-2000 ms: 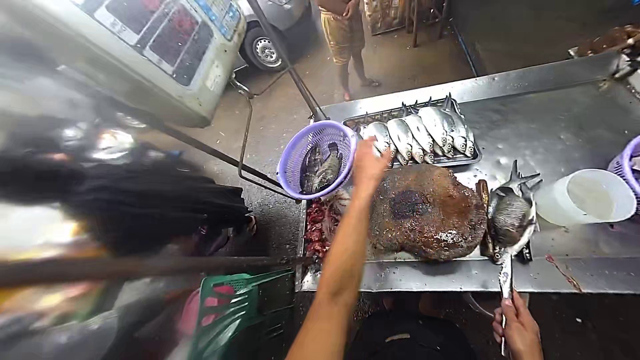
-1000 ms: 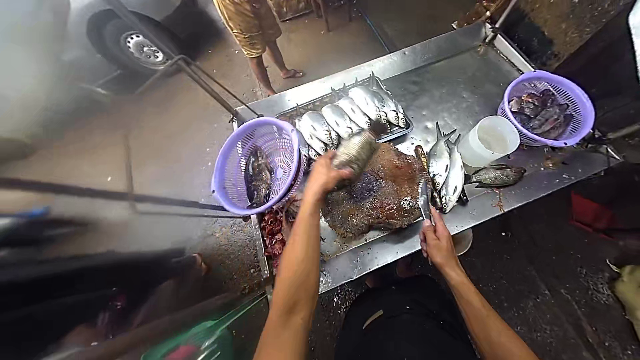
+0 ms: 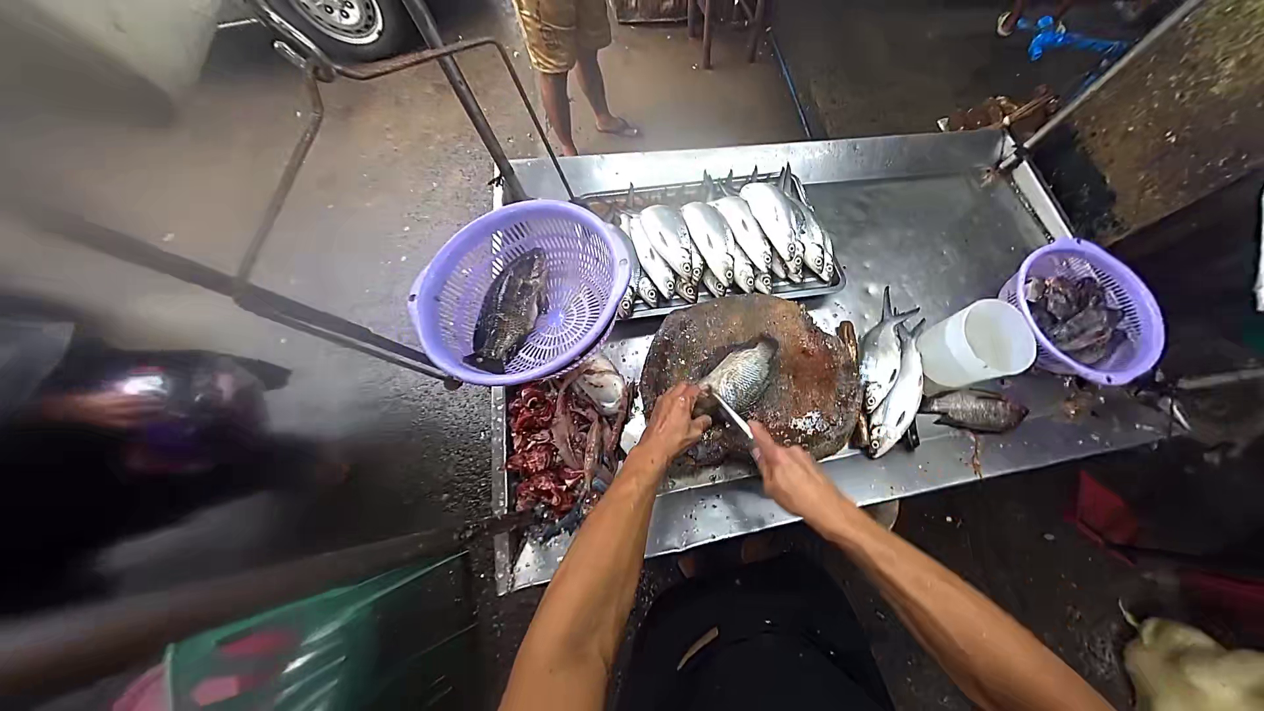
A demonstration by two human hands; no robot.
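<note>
A scaly fish [image 3: 743, 377] lies on the round wooden chopping block [image 3: 681, 341]. My left hand [image 3: 675, 423] grips its near left end. With my right hand [image 3: 790, 472] I hold a knife [image 3: 733, 413], its blade against the fish beside my left fingers. Right of the block lie two silvery fish [image 3: 897, 395] and a darker fish [image 3: 976, 410]. Behind the block, a tray holds several silvery fish [image 3: 709, 232]. A purple plastic basket [image 3: 434, 296] with dark fish [image 3: 511, 308] stands at the left. Red fish offal [image 3: 541, 444] lies left of the block.
A whitish plastic container [image 3: 953, 351] and a second purple basket [image 3: 1136, 360] with dark contents stand at the right of the metal table [image 3: 918, 212]. A person [image 3: 573, 59] stands beyond the table. Metal bars [image 3: 286, 311] and a green plastic item [image 3: 326, 632] are at the left.
The scaly fish, held up over the block one second ago, is now down on it. My right hand has moved left with the knife, from beside the silvery fish to the scaly fish.
</note>
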